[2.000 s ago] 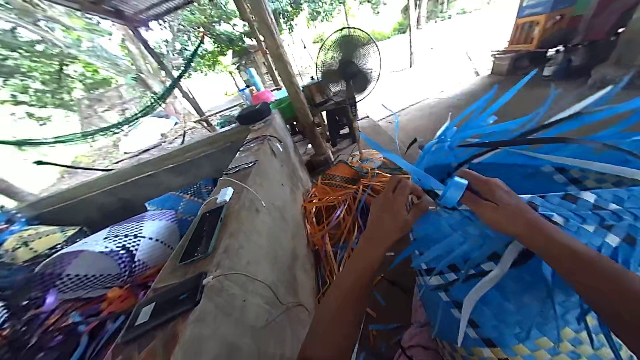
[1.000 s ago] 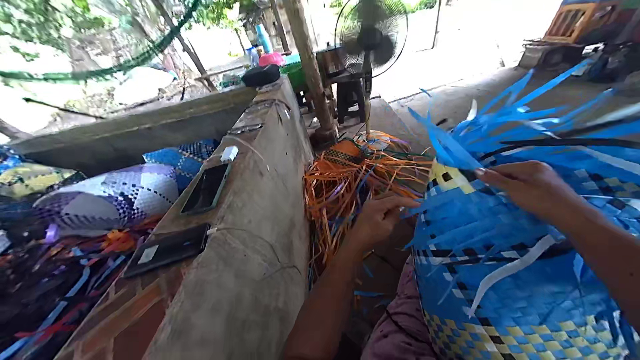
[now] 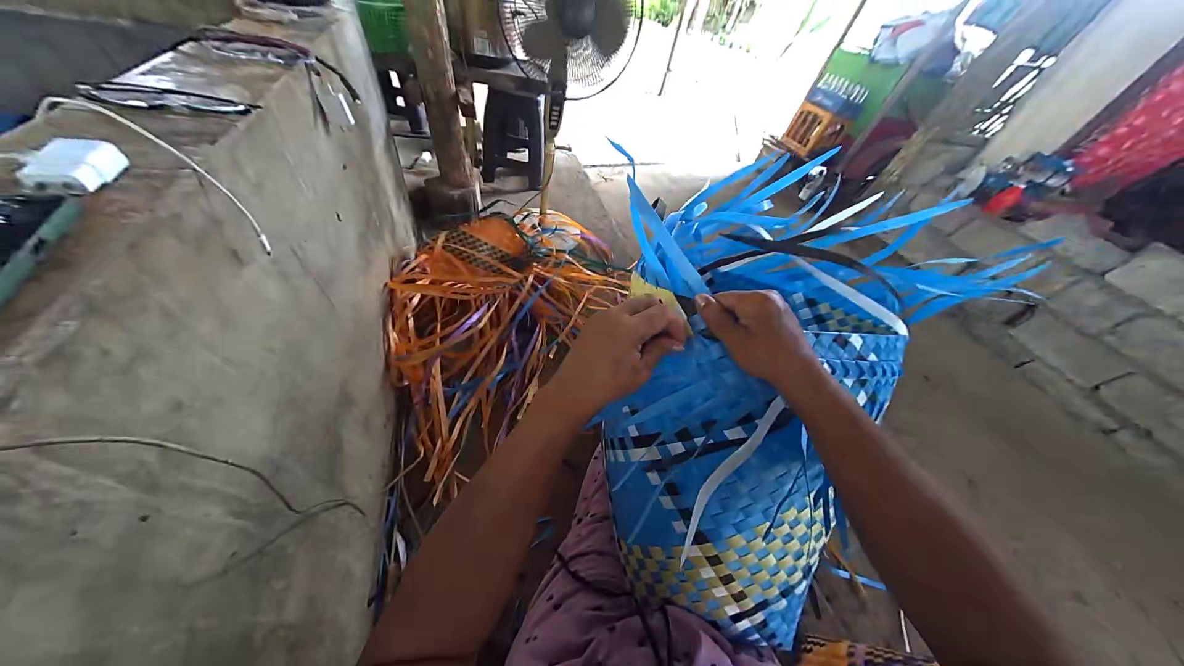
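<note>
A woven basket of blue plastic strips (image 3: pixel 731 481), with yellow, white and black ones worked in, stands upright against my lap. Loose blue strip ends (image 3: pixel 795 213) fan out from its rim. My left hand (image 3: pixel 638 342) is at the near left part of the rim, its fingers curled at the strips; what they pinch is hidden. My right hand (image 3: pixel 754 333) pinches a blue strip between thumb and forefinger, just right of my left hand. A loose white strip (image 3: pixel 731 472) hangs down the basket's side.
Orange plastic strips (image 3: pixel 462 314) lie heaped left of the basket, beside a concrete wall (image 3: pixel 231 351) that bears a white charger (image 3: pixel 74 165) and cables. Behind are a wooden post (image 3: pixel 439 102), a dark stool (image 3: pixel 513 129) and a standing fan (image 3: pixel 573 37). Concrete blocks (image 3: pixel 1082 305) line the right.
The view has swung right. The hands, further apart one second ago, are now close together at the rim. The looped blue strip between them two seconds ago no longer shows as a loop.
</note>
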